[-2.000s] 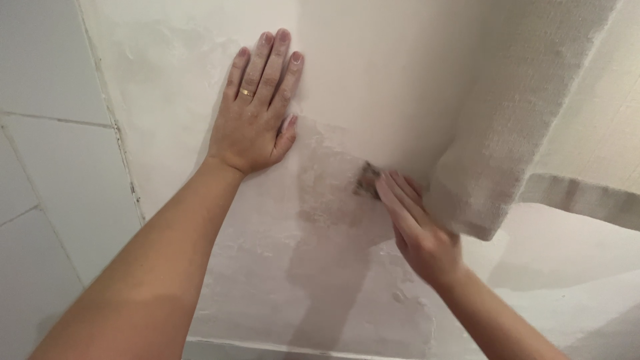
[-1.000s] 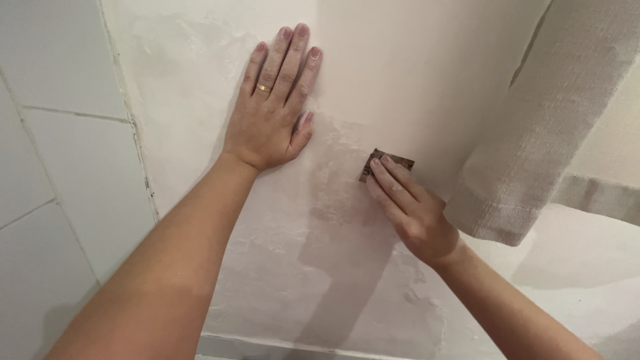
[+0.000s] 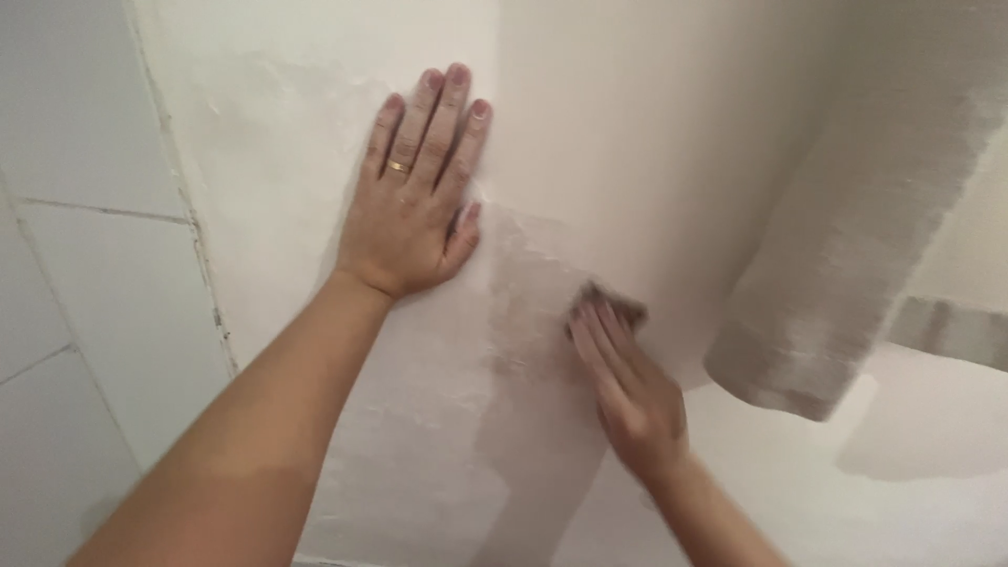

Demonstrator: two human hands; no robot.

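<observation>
My left hand (image 3: 413, 189), with a gold ring on one finger, lies flat on the pale plastered wall (image 3: 394, 465), its fingers slightly apart and nothing in it. To its lower right, my right hand (image 3: 630, 378) presses a small dark piece of sandpaper (image 3: 630, 309) against the wall under its fingertips. The piece and the hand are blurred, and most of the piece is hidden by the fingers. Rough, uneven patches show on the plaster between the two hands.
Light tiles (image 3: 118, 299) with a ragged joint run down the left side. At the right hangs a thick beige cloth (image 3: 843, 236), its lower end close to my right forearm, with a further cloth edge (image 3: 953, 335) beyond it. Shadows fall across the wall.
My right hand has kept hold of the small piece, whose angle against the wall varies between frames. My left hand stays flat on the wall.
</observation>
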